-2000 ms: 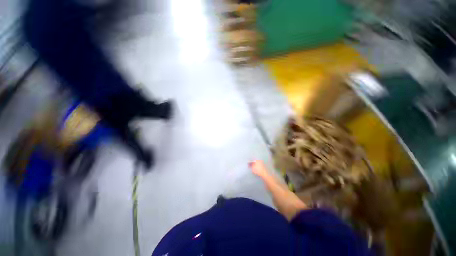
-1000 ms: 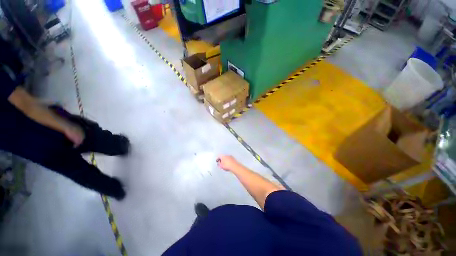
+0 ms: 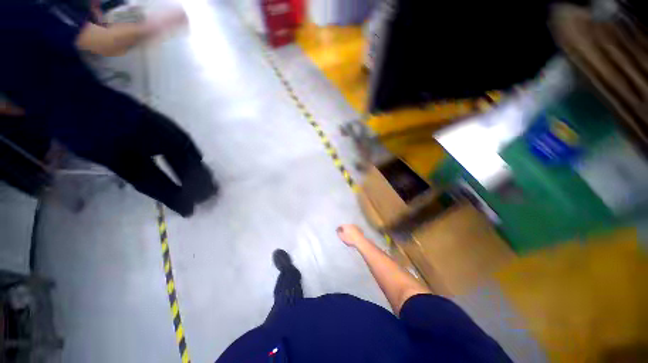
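My right hand (image 3: 348, 235) is small and slightly blurred at the centre, at the end of my bare forearm, over the grey floor (image 3: 249, 156). Its fingers look curled. Faint, thin pale streaks show to the left of the hand, but I cannot tell whether they are a lead in the fingers or marks on the floor. My left hand is not in view. My dark blue shirt and one dark shoe (image 3: 282, 259) show at the bottom.
A person in dark clothes (image 3: 135, 142) stands at the left. Cardboard boxes (image 3: 455, 248) stand close on my right, beside a green machine (image 3: 561, 213). Yellow-black floor tape (image 3: 169, 283) runs along both sides. Red bins (image 3: 278, 21) stand farther ahead.
The boxes and green machine are now nearer on my right. The carton of brown strips has left the view. The other person's arm is now raised forward.
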